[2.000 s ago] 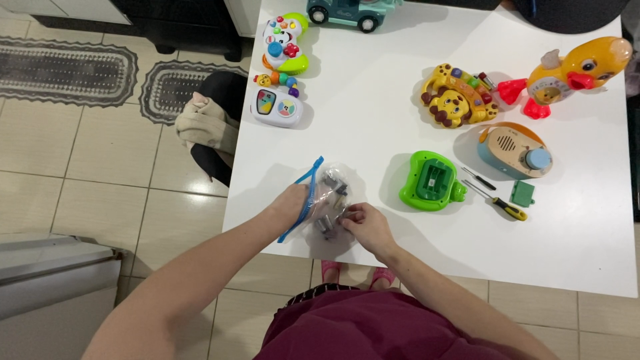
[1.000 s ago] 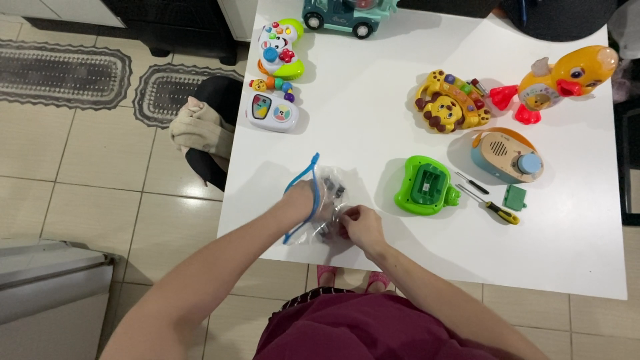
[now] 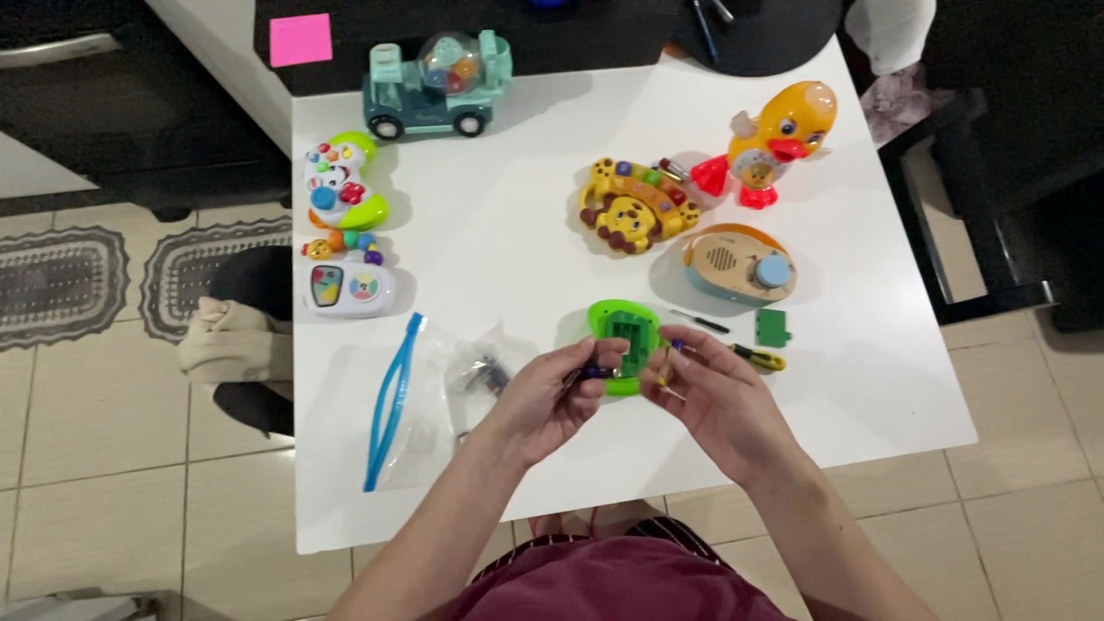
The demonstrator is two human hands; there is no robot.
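My left hand point(image 3: 556, 401) is closed around dark cylindrical batteries point(image 3: 595, 373), just left of a green toy. My right hand point(image 3: 711, 388) pinches a small battery with a purplish end point(image 3: 675, 346) over the toy's right side. Between and behind both hands lies the green plastic toy point(image 3: 619, 312), its battery compartment point(image 3: 634, 332) uncovered. A clear zip bag with a blue seal point(image 3: 395, 401) rests to the left, dark items point(image 3: 493, 375) inside it. Right of the toy are a thin dark screwdriver point(image 3: 703, 322), a yellow-and-black screwdriver point(image 3: 759, 357) and a green battery cover point(image 3: 773, 328).
A toy radio point(image 3: 740, 267), a yellow lion toy point(image 3: 634, 211) and a duck toy point(image 3: 780, 134) stand at the right. Along the left are a toy phone point(image 3: 349, 291), a game-controller toy point(image 3: 341, 185) and a teal toy truck point(image 3: 431, 108). The white table's front edge point(image 3: 414, 530) is near my body.
Both hands have left the zip bag and moved right to the green toy, now with batteries in them. The bag lies on the table. The view has shifted.
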